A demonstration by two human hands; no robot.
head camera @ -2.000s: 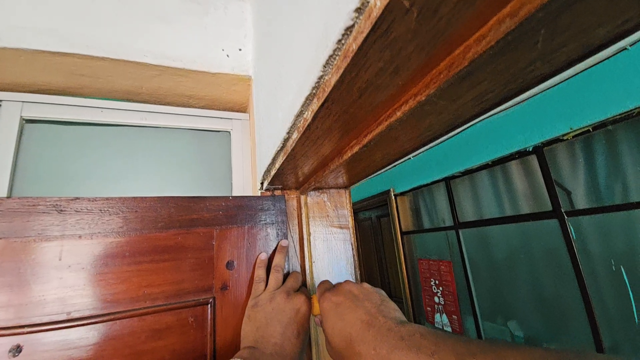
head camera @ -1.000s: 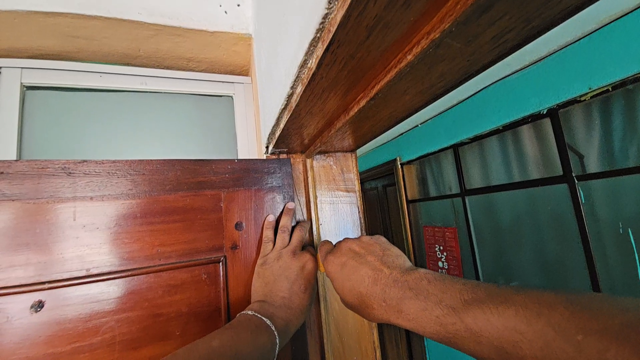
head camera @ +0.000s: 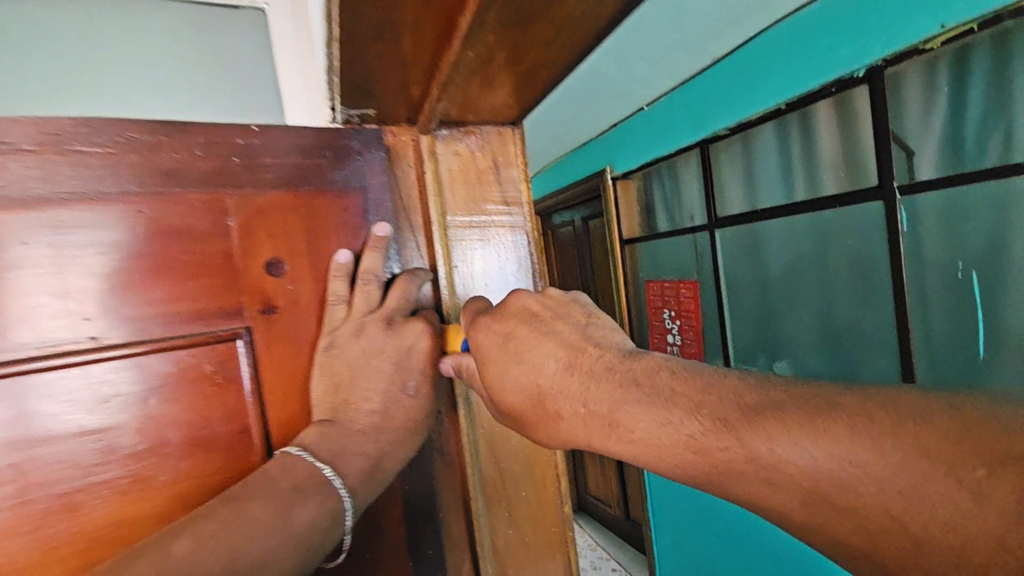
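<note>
My right hand (head camera: 544, 360) is closed round a tool with a yellow and blue handle (head camera: 454, 338), likely a screwdriver; its shaft and tip are hidden. The handle lies level across the inner edge of the varnished wooden door frame (head camera: 512, 480). My left hand (head camera: 376, 360), with a bracelet (head camera: 340, 488) at the wrist, rests on the edge of the reddish-brown panelled wooden door (head camera: 296, 232), two fingers stretched upward. Its thumb and forefinger are beside the tool's front end; whether they grip anything cannot be told.
The wooden frame head (head camera: 496, 64) runs above the door's top edge. Behind the frame are a teal wall (head camera: 704, 512), dark-barred window panes (head camera: 800, 288), a red calendar (head camera: 674, 320) and another dark wooden door (head camera: 580, 256). A white-framed pane (head camera: 144, 60) is at upper left.
Both hands remain at the joint between door and frame, the right one still on the handle. The view has moved closer to the door and frame.
</note>
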